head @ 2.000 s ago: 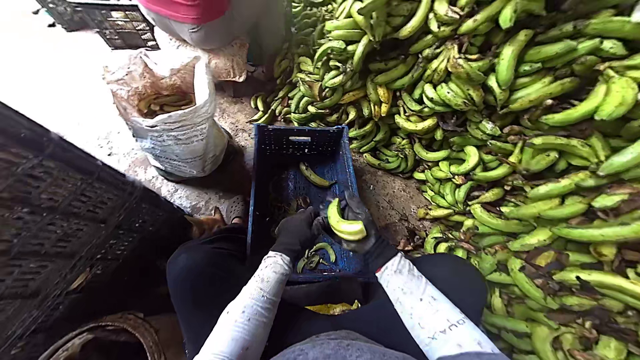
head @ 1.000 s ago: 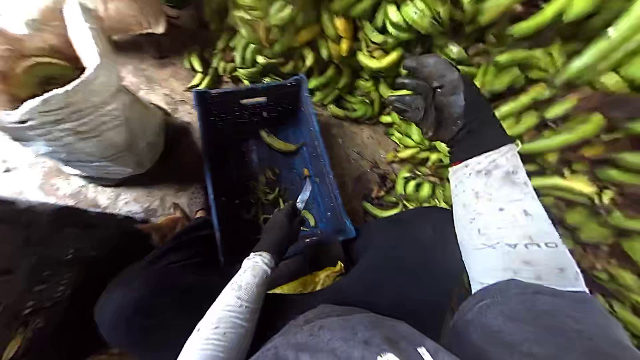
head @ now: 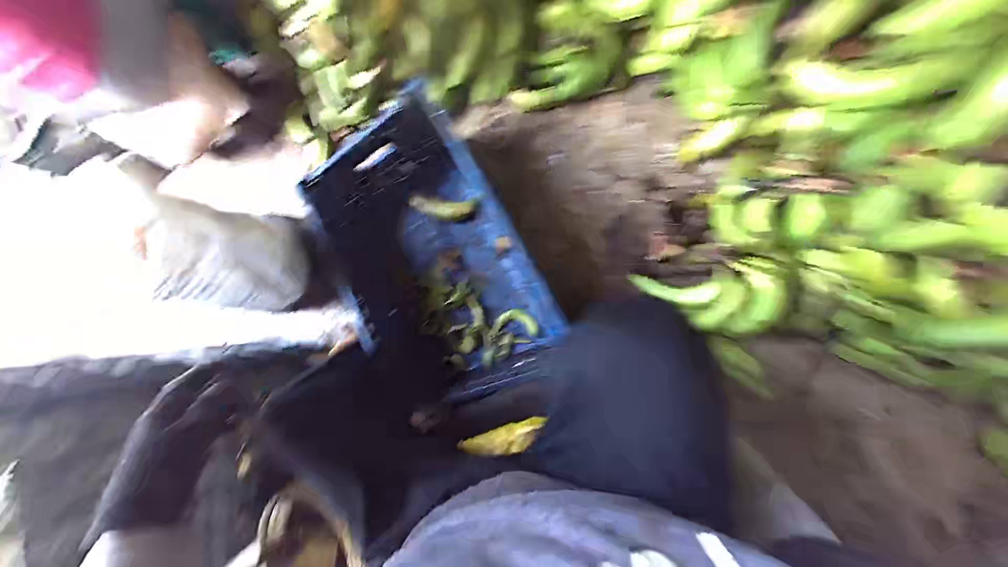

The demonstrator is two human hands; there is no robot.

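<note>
My left hand (head: pixel 177 445), in a dark glove with a pale sleeve, is at the lower left, blurred, beside my leg; its fingers and anything in them cannot be made out. My right hand is out of view. Between my legs the tilted blue plastic crate (head: pixel 516 260) holds a yellow-green banana or plantain (head: pixel 443 208) and several small green pieces (head: pixel 504 331) near its close end. A yellow piece (head: pixel 504 438), perhaps peel, lies between my thighs.
A large heap of green bananas or plantains (head: pixel 882 228) spreads along the right and top. A whitish sack (head: pixel 228 252) stands left of the crate. Part of another person (head: pixel 55 47) shows at the upper left. A basket rim (head: pixel 346 535) is at the bottom left.
My left hand has left the crate, where it held a knife, and is now at the lower left. My right hand, stretched over the heap before, has gone out of view. The view has swung.
</note>
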